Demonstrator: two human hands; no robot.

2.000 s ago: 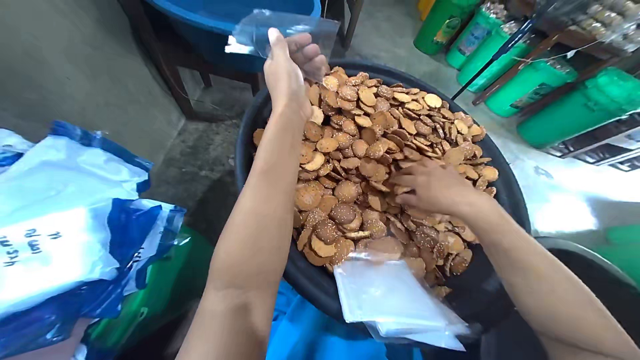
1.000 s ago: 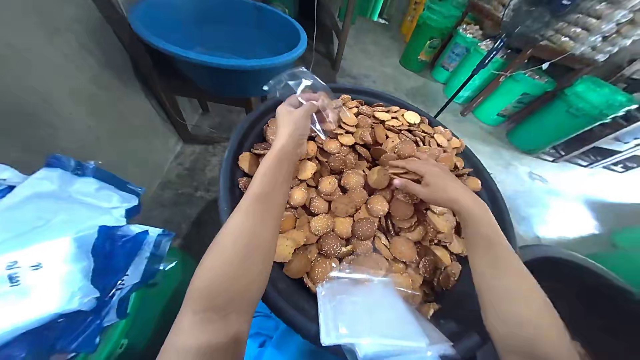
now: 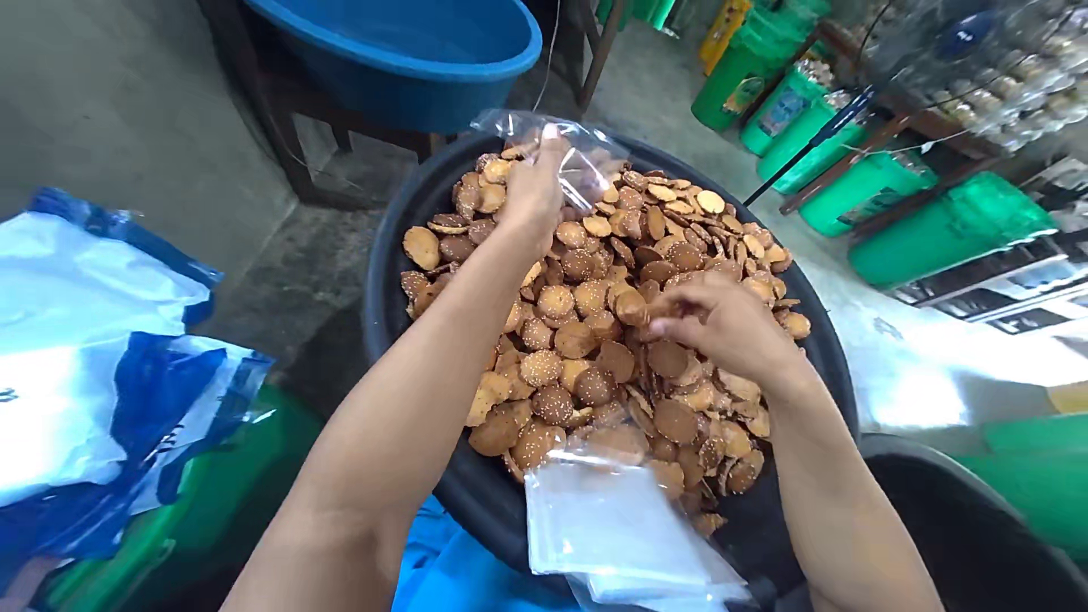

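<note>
A round black tub (image 3: 829, 348) is heaped with flat brown cookies (image 3: 557, 302), many dotted with sesame seeds. Over the tub's far side, my left hand (image 3: 544, 183) grips a clear plastic bag (image 3: 586, 161); whether cookies are inside is hard to tell. My right hand (image 3: 710, 319) is in the heap right of centre, fingers bent around a few cookies (image 3: 650, 310). A stack of clear plastic bags (image 3: 603, 518) lies across the near edge of the cookies and the tub's rim.
A blue basin (image 3: 408, 59) rests on a dark wooden stand behind the tub. Several green containers (image 3: 952, 229) line the right, beside shelves of packed goods. Blue and white plastic sacks (image 3: 93, 340) lie at left over a green container. Another black tub (image 3: 960, 510) is at lower right.
The left hand with its bag has come down from beside the blue basin to the tub's far edge. The right hand's fingers, flat on the cookies earlier, are now bent around some.
</note>
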